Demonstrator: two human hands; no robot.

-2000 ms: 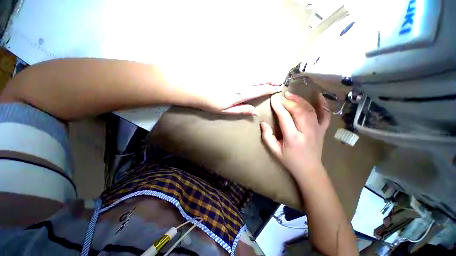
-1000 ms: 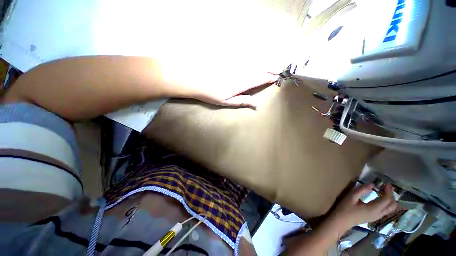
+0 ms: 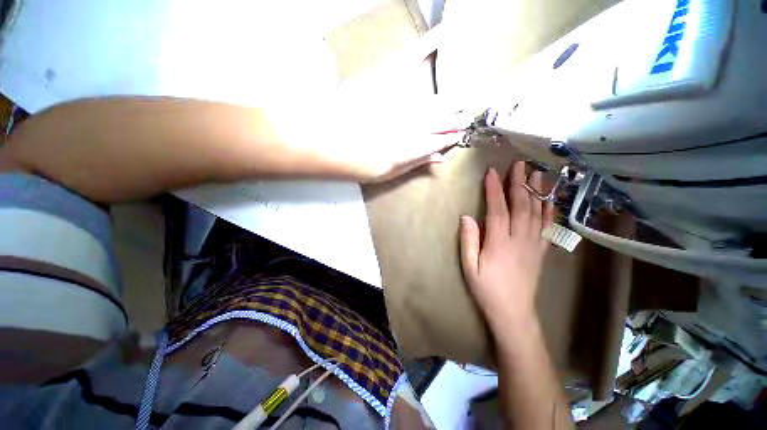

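Observation:
A brown cloth panel (image 3: pixel 429 260) lies under the needle area and hangs over the table's front edge. The sewing machine (image 3: pixel 647 117), a white head with blue lettering, stands at the right. Its presser foot area (image 3: pixel 479 126) is at the panel's upper edge. My left hand (image 3: pixel 404 159) lies at the panel's upper left, fingertips beside the presser foot; glare washes out part of it. My right hand (image 3: pixel 509 243) lies flat on the panel with fingers spread, just below the needle area. Neither hand grips anything visible.
The white table (image 3: pixel 286 218) is overexposed at the upper left. Another brown piece (image 3: pixel 374 42) lies behind the needle area. A checked apron (image 3: pixel 286 323) is below the table edge. A white cord with a yellow label (image 3: pixel 273 401) hangs at my chest. Blurred items are at lower right.
My right hand has come back from the lower right onto the panel. The panel has shifted right, baring white table at its left. A brown piece now shows behind the needle.

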